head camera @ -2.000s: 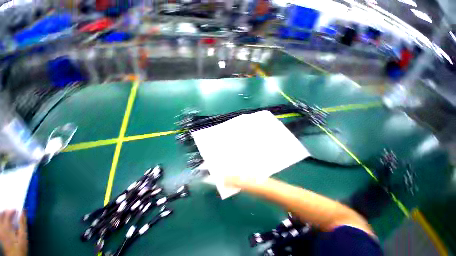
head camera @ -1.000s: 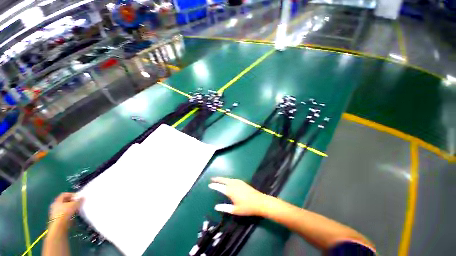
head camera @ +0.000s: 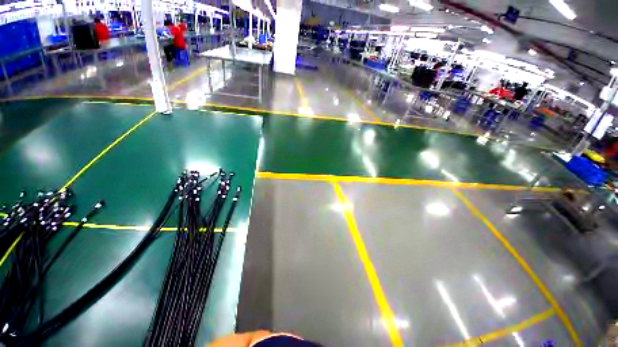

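Note:
A bundle of long black wire harnesses (head camera: 188, 271) lies along the right part of the green-topped bench (head camera: 129, 196), its white-marked ends pointing away from me. A second bundle (head camera: 26, 261) lies at the left edge of the view, with similar spread ends. One thick black harness curves between the two. Only a piece of my right arm with a dark sleeve edge shows at the bottom edge; the hand itself cannot be made out. My left hand is out of the picture. No paper shows.
The bench's right edge (head camera: 248, 237) borders a grey floor with yellow lines (head camera: 366, 261). A white post (head camera: 154, 61) stands at the bench's far side. A green aisle (head camera: 406, 152), a pale table (head camera: 237, 55) and people in red (head camera: 178, 35) are beyond.
My view has swung right and up, away from the white paper sheets. Both hands, visible a second ago, have dropped out of clear view.

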